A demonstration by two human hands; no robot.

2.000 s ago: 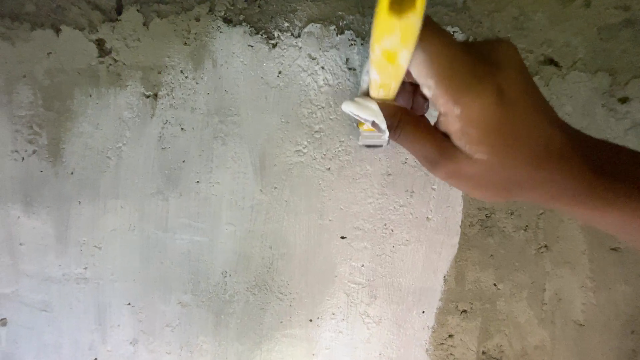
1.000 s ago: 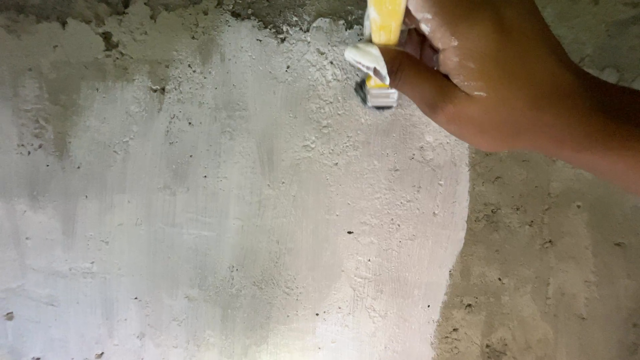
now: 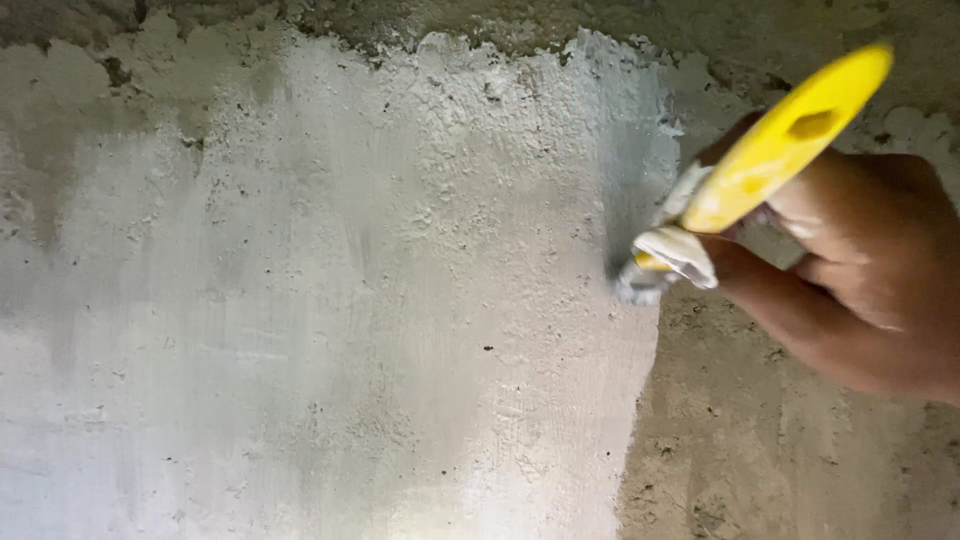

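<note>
My right hand point(image 3: 847, 277) comes in from the right edge and grips a paintbrush with a yellow handle point(image 3: 787, 142). The handle leans up to the right and carries whitish smears. White material covers the tip of my thumb, and some marks my fingers. Low at the left, the blurred brush head point(image 3: 641, 285) touches the wall at the right border of a white-coated area point(image 3: 450, 300). A darker, wet-looking strip point(image 3: 634, 165) runs upward from the brush head. My left hand is out of the picture.
Bare brownish, rough wall point(image 3: 787, 450) lies to the right of the coated area. Along the top runs a dark, uneven band of wall point(image 3: 465, 22) with a ragged edge. Small pits and bumps dot the coating.
My right hand and the brush have moved right and down along the wall. The handle, nearly upright before, now tilts to the right. A wet-looking strip now shows near the top right of the coating.
</note>
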